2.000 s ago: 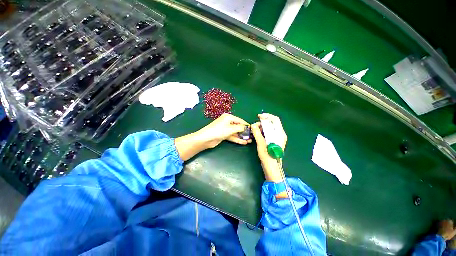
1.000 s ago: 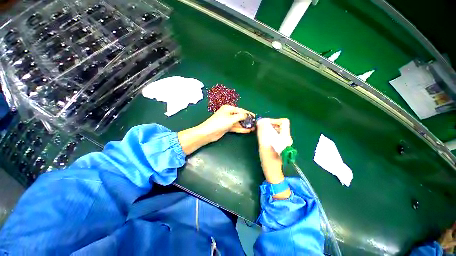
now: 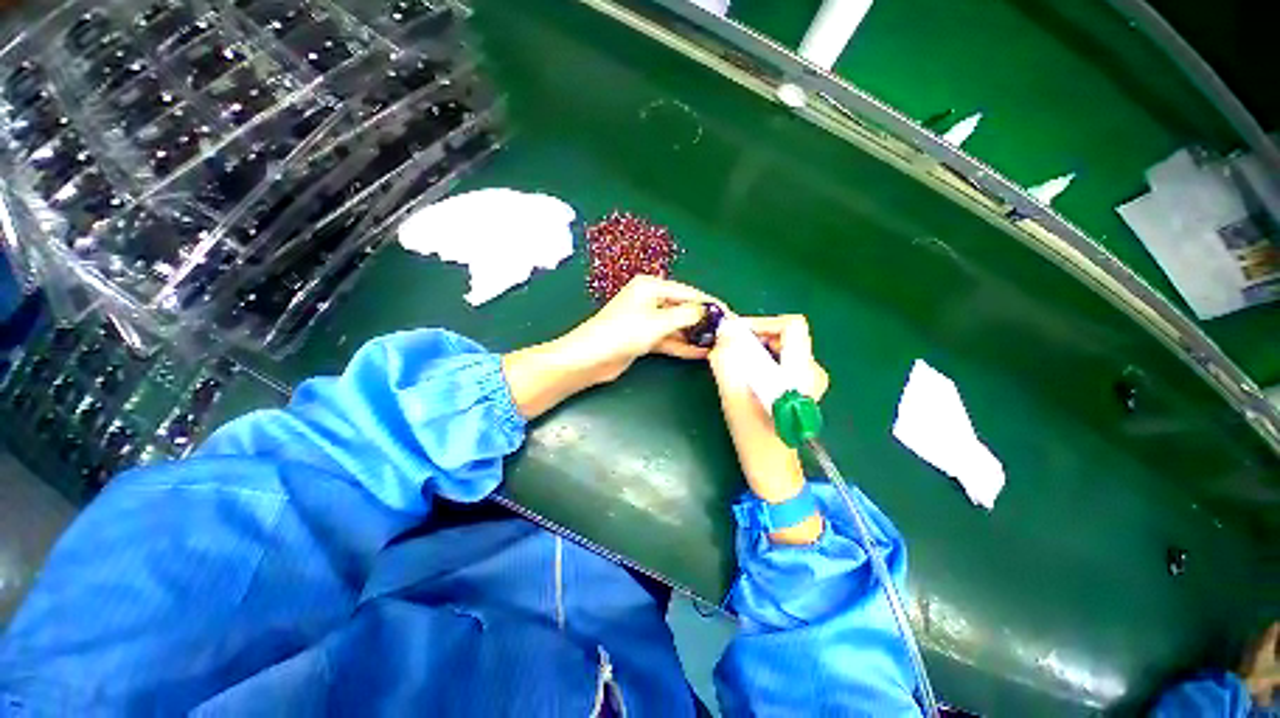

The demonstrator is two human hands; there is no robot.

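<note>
My left hand (image 3: 646, 320) pinches a small dark component (image 3: 705, 326) between its fingertips. My right hand (image 3: 769, 368) holds a white syringe-like dispenser (image 3: 760, 368) with a green end cap (image 3: 797, 418); its tip points at the component. The fingers hide whether the tip touches. A thin pale hose (image 3: 873, 547) runs from the cap past my right wrist. A loose pile of tiny red-brown parts (image 3: 630, 254) lies on the green surface just beyond my left hand.
Stacked clear trays with dark components (image 3: 211, 154) are at the left. A ragged white sheet (image 3: 494, 237) lies left of the pile, another white sheet (image 3: 950, 432) right of my right hand. Two dark pieces lie at far right. A metal-edged ledge (image 3: 898, 136) runs behind. Another person's sleeve (image 3: 1204, 699) shows bottom right.
The dispenser has tilted, and its tip has swung toward the component, which stays in my left fingers. The hose has shifted. The view has also moved slightly.
</note>
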